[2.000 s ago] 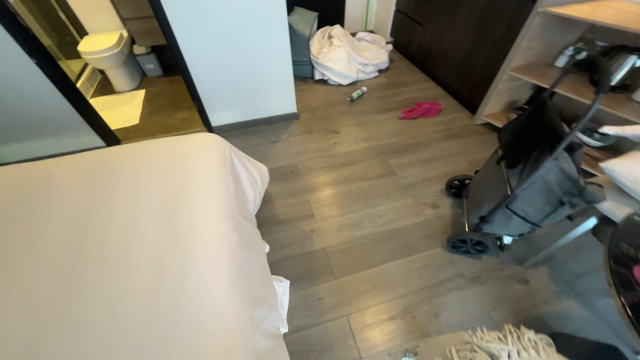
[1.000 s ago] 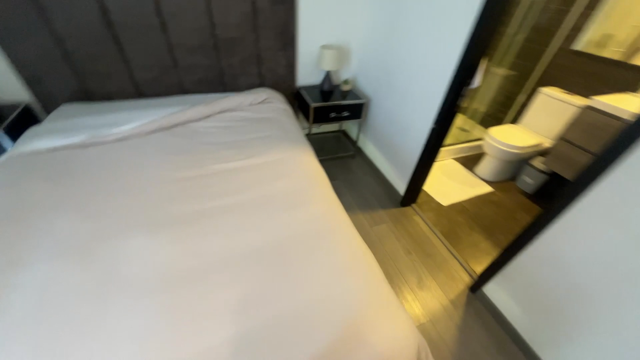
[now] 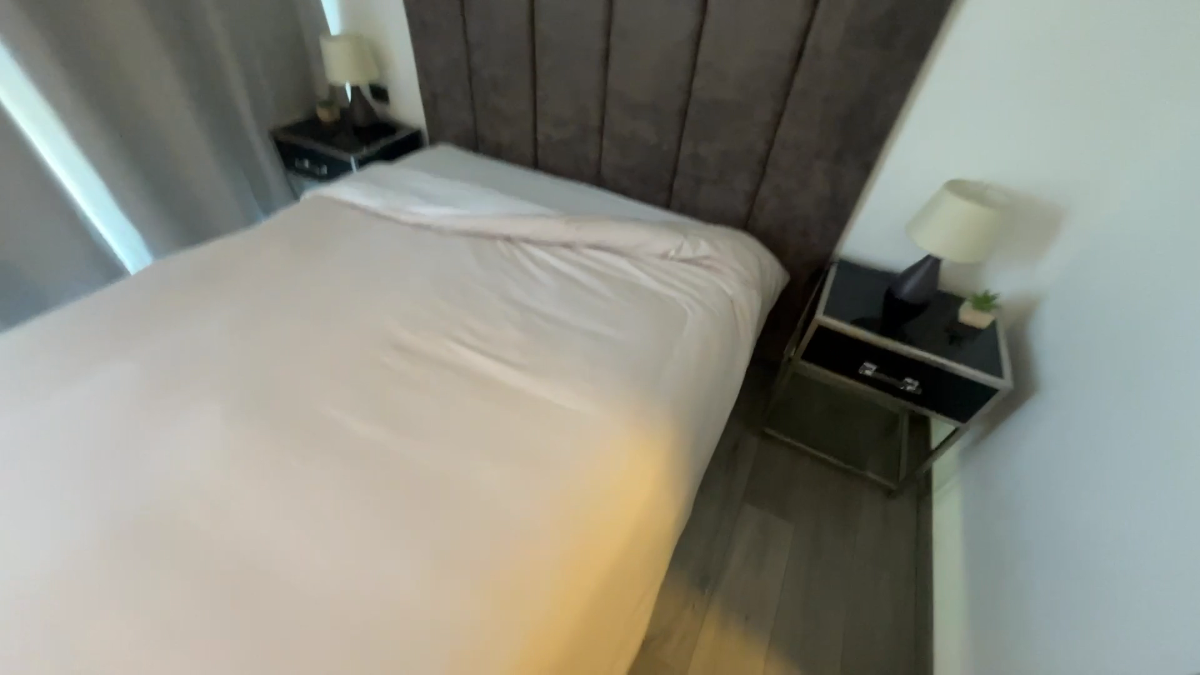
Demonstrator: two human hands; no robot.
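Observation:
Neither my left hand nor my right hand is in view. A bed with a pale pinkish duvet [image 3: 375,403] fills the left and middle of the head view. The duvet's top edge is folded back unevenly, with creases near the right corner. Beyond the fold lies a strip of light grey sheet [image 3: 525,181], against a dark padded headboard [image 3: 637,94]. No pillows show on the bed. Warm light falls on the duvet's lower right side.
At the right, a black nightstand [image 3: 900,361] with metal legs holds a table lamp [image 3: 954,223] and a small potted plant [image 3: 979,309]. Another nightstand [image 3: 323,141] with a lamp [image 3: 349,61] stands at the far left, near grey curtains [image 3: 216,94]. Wood floor [image 3: 750,562] runs between bed and wall.
The view has swung left, from the floor with the wheeled cart, past the bathroom doorway, to the head of the bed. No hand shows in any frame.

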